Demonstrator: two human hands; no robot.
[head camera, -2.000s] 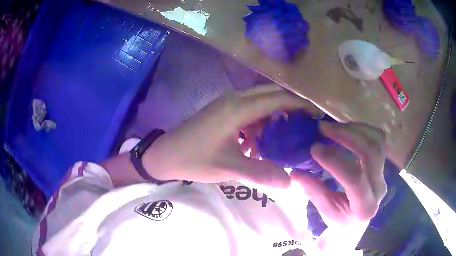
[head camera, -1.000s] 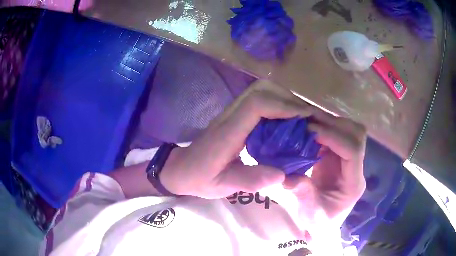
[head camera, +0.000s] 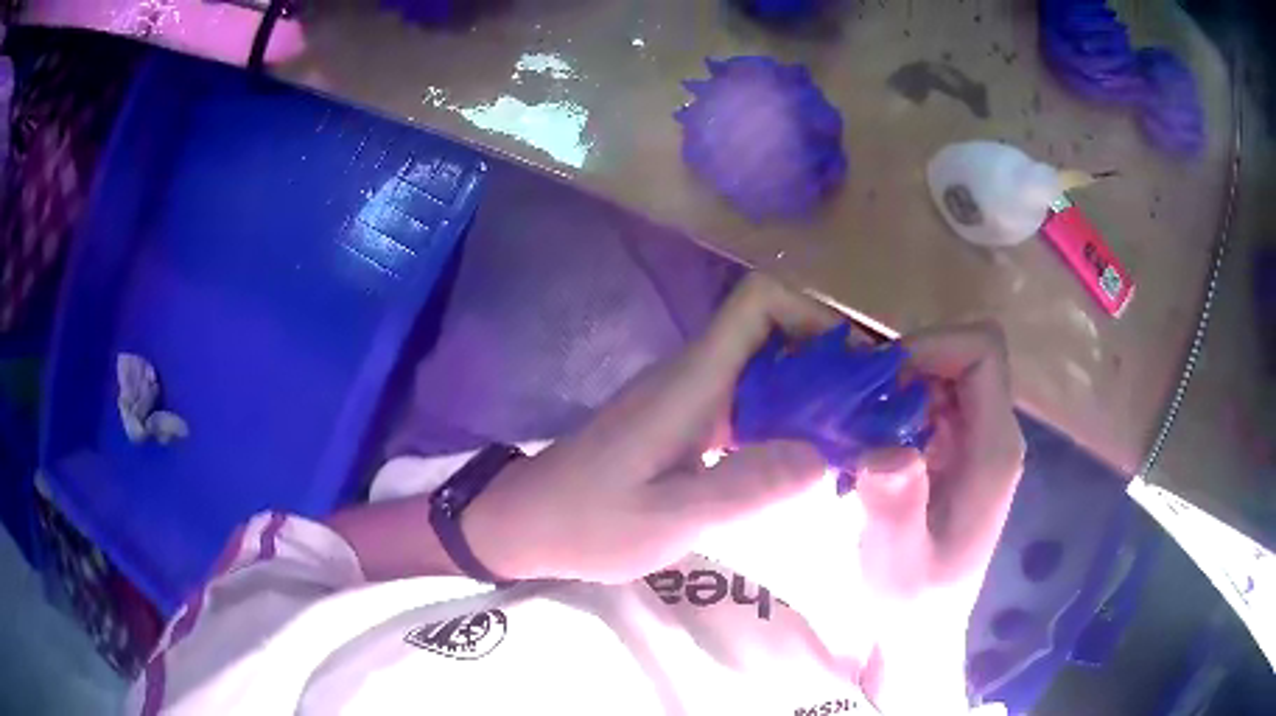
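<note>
A deep blue hair piece (head camera: 835, 396) with spiky locks is held between my two bare hands, at the bench's front edge above my lap. My left hand (head camera: 658, 455), with a dark wristband, grips its left side. My right hand (head camera: 959, 448) holds its right side, thumb near the lower edge. The fingers hide parts of the piece. Another blue hair piece (head camera: 764, 137) lies on the bench ahead. A white glue bottle (head camera: 991, 193) lies on its side at the right, its nozzle pointing right, against a red packet (head camera: 1090, 262).
More blue hair parts (head camera: 1119, 73) lie at the bench's far right, and others are cut off at the top edge. A blue tray (head camera: 224, 322) on the left holds a crumpled pale scrap (head camera: 146, 400). A second container (head camera: 1071, 581) with dark round parts is at the lower right.
The hair piece has turned between my hands and now sits slightly farther right. My right fingers have shifted on it. The view has moved slightly, so the bench things appear lower.
</note>
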